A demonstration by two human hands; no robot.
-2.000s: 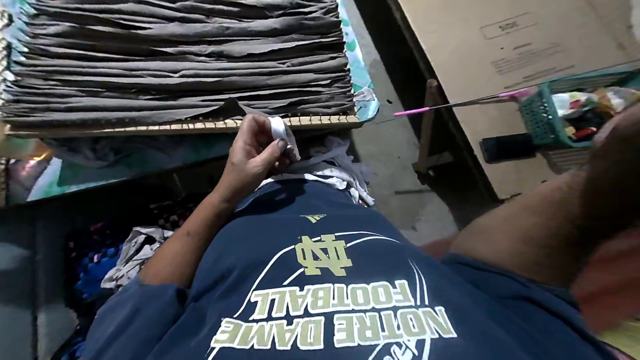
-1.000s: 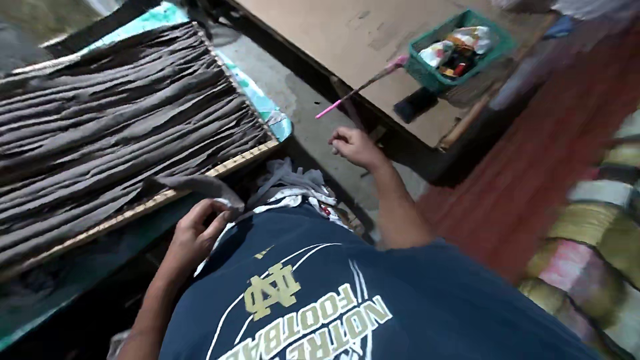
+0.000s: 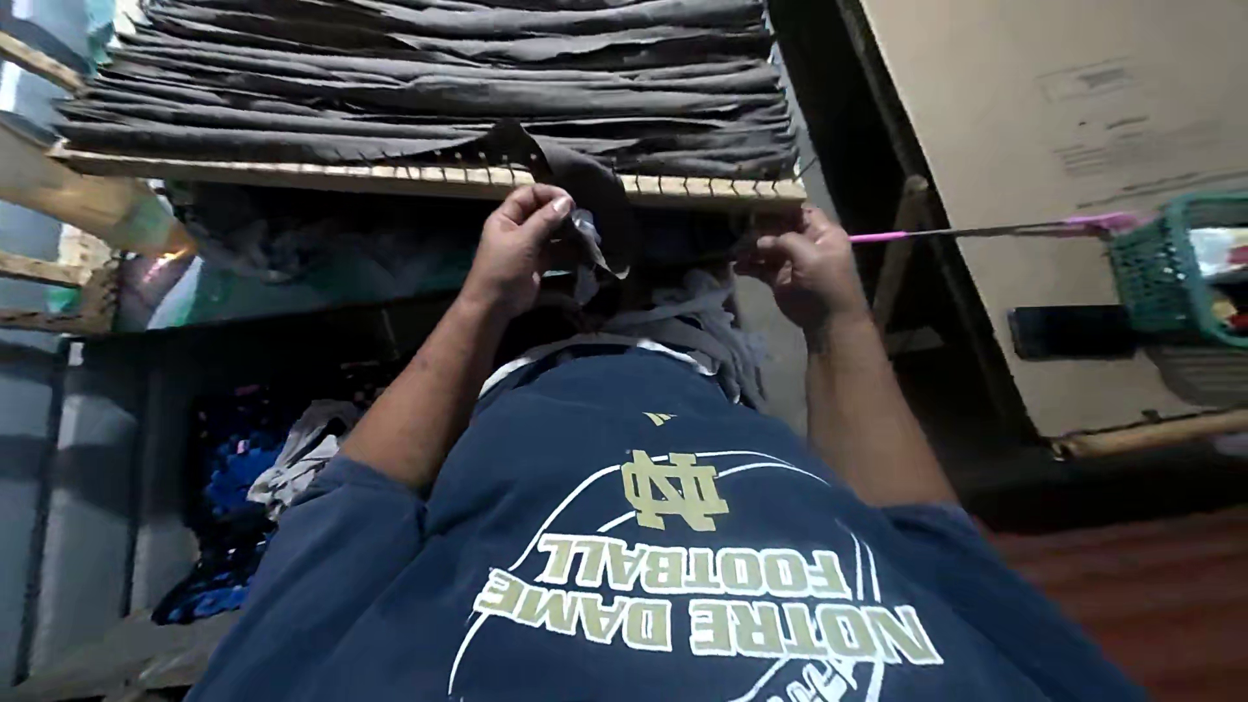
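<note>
Dark grey-brown fabric strips (image 3: 439,88) lie in rows across a wooden frame, whose near rail (image 3: 351,174) carries a line of small nails. One loose dark strip (image 3: 600,190) hangs over this rail. My left hand (image 3: 526,239) pinches a whitish piece of cloth (image 3: 585,232) just beside that strip, below the rail. My right hand (image 3: 804,258) is close to the rail's right end, its fingers bent; whether they hold anything is unclear. Pale grey cloth strips (image 3: 707,312) bunch at my waist between the hands.
At the right, a brown board surface (image 3: 975,117) bears a green plastic basket (image 3: 1160,263) with small items and a black phone-like object (image 3: 1072,331). A thin rod with pink ends (image 3: 975,231) juts from the basket towards my right hand. Blue patterned cloth (image 3: 239,468) lies low left.
My right hand has come from beside the board table to the right end of the frame's rail. My left hand remains near the rail. The view has swung right and back.
</note>
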